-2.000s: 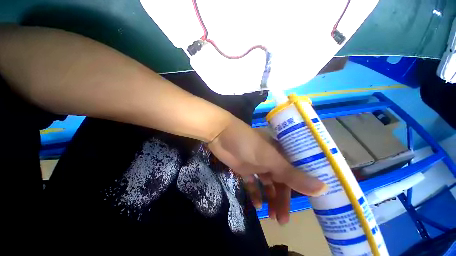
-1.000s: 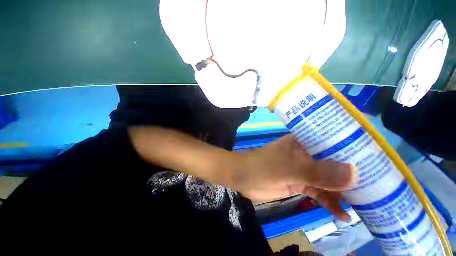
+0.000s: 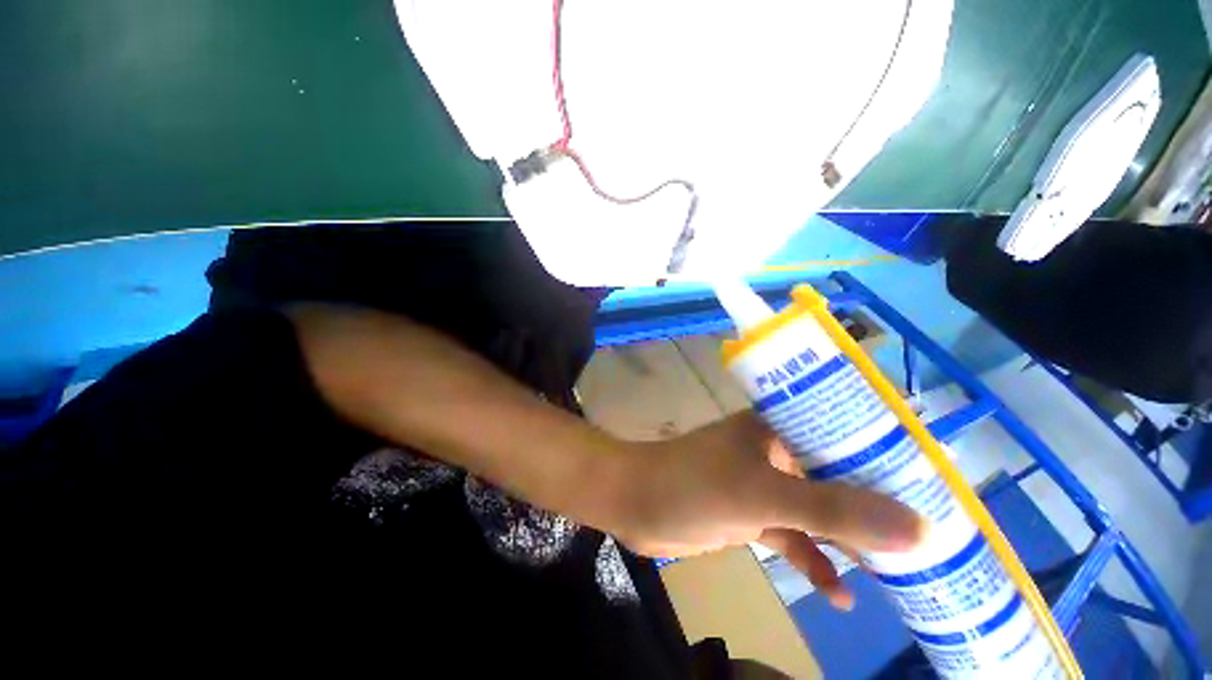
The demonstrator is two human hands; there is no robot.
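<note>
My left hand [image 3: 744, 492] holds the white and blue sealant cartridge [image 3: 891, 465], with its thumb across the label. The cartridge lies in the yellow frame of the caulking gun [image 3: 960, 485]. Its pale nozzle [image 3: 739, 303] points up at the lower edge of the white plastic housing [image 3: 618, 233]; the glare hides whether they touch. The housing overhangs the green bench's near edge, its centre glaring white. Red lead wires [image 3: 560, 80] curve over it to a small dark connector [image 3: 536, 165]; another connector [image 3: 831, 173] is at the right. My right hand is not in view.
The green bench [image 3: 239, 120] spans the top. A neighbouring white housing [image 3: 1087, 160] lies at its right. Below are a blue metal rack [image 3: 977, 399] and cardboard boxes [image 3: 651, 388]. A person's dark sleeve [image 3: 1077, 312] is at the right.
Since a second ago, the cartridge has moved down and away from the housing, so its nozzle shows. The right-hand connector shows again. The left hand still holds the cartridge.
</note>
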